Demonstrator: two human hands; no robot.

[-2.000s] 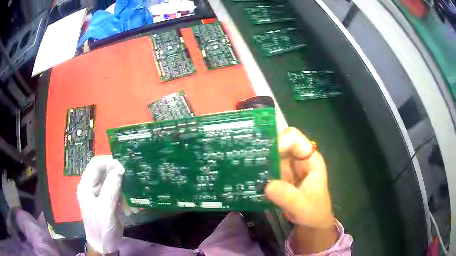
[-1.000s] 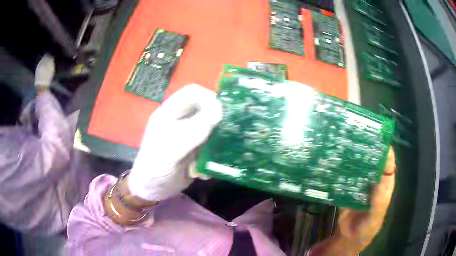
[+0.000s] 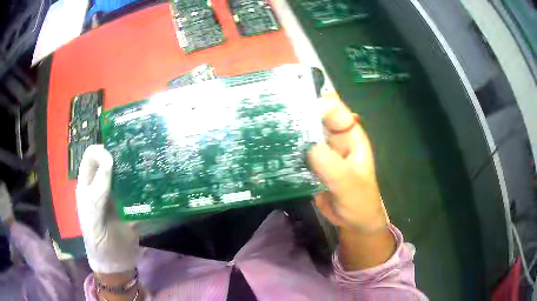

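Note:
A large green circuit board (image 3: 218, 153) is held up in front of me, solder side facing me, with bright glare over its upper part. My left hand (image 3: 106, 206), in a white glove, grips its left edge. My right hand (image 3: 350, 170), bare with a reddish ring, grips its right edge, thumb on the near face. The board's far side is hidden. A small part of another board (image 3: 194, 77) shows behind its top edge.
A red-orange mat (image 3: 135, 53) carries a board at left (image 3: 86, 126) and two at the back (image 3: 197, 23). The green conveyor (image 3: 412, 176) at right carries boards (image 3: 377, 63). A white panel (image 3: 62, 26) is at far left. Another person's pink sleeve (image 3: 35, 253) shows lower left.
The view swung right and back left. The held board stays in both hands; it tilted a second ago and is now closer to level, with glare across its upper part.

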